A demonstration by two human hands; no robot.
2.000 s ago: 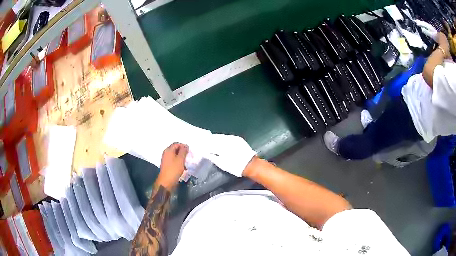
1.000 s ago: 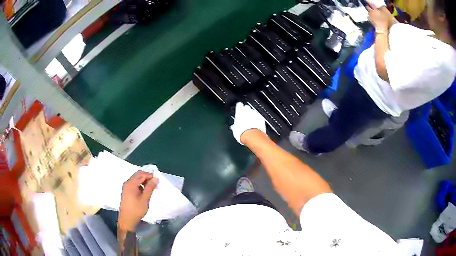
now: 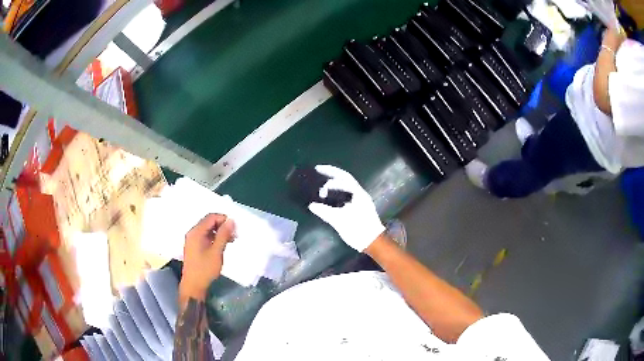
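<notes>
My right hand (image 3: pixel 351 210), in a white glove, holds a black electronic unit (image 3: pixel 308 186) over the green bench, to the right of the sleeves. My left hand (image 3: pixel 205 243), bare with a tattooed forearm, is at the stack of white protective sleeves (image 3: pixel 185 209); thumb and fingers pinch the edge of a sleeve (image 3: pixel 247 243), which lies on the stack with its end towards the right hand. The unit is apart from the sleeve. Rows of black units (image 3: pixel 431 77) stand on edge at the upper right.
Bagged units (image 3: pixel 138 317) stand in a row at lower left. Orange boxes (image 3: pixel 49 282) and a white sleeve pile (image 3: pixel 93 271) lie by the plywood board (image 3: pixel 106 197). A metal frame post (image 3: pixel 141 141) crosses the upper left. A co-worker (image 3: pixel 589 127) is at the right, by blue crates.
My right hand has gone from the sleeves to the black rows, taken a unit and come back towards the left hand with it. My left hand has stayed at the sleeves.
</notes>
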